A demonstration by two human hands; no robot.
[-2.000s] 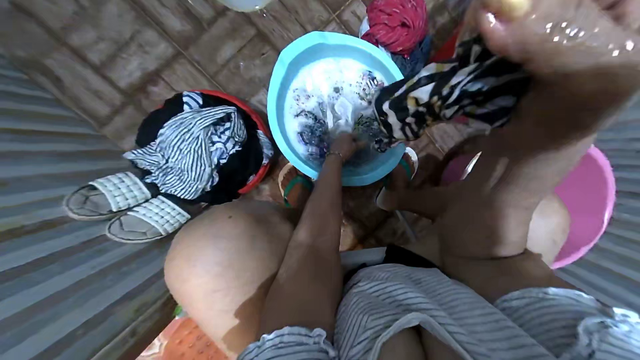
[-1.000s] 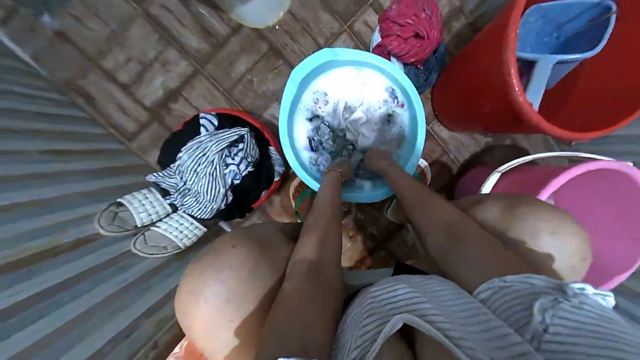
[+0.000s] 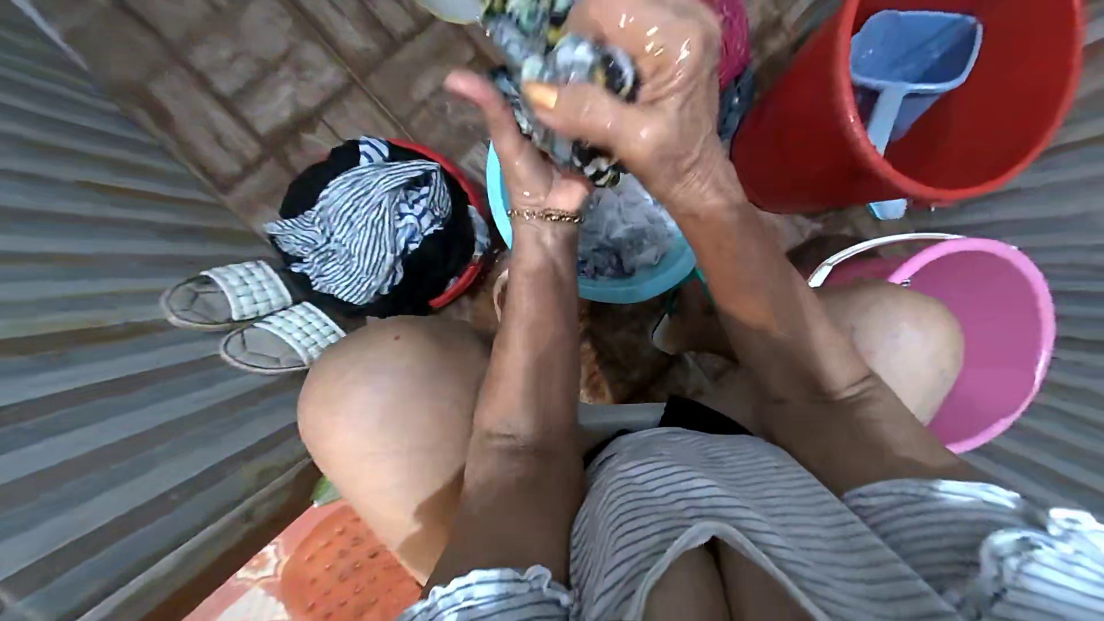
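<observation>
My right hand grips a bunched, wet patterned cloth above a light-blue plastic basin. Against the cloth's lower left side lies my left hand, its thumb spread out and a thin bracelet on the wrist; whether its fingers grip the cloth is hidden. Both hands look wet. Inside the basin, more soaked cloth sits in cloudy water. The two hands and the cloth cover the basin's far part.
To the left, a red tub holds black and striped clothes, beside woven-strap slippers. At right stand a tall red bucket with a blue dipper and a pink bucket. Pink cloth lies behind the basin.
Both hands were down in the basin a second ago; they are now raised above it with the patterned cloth.
</observation>
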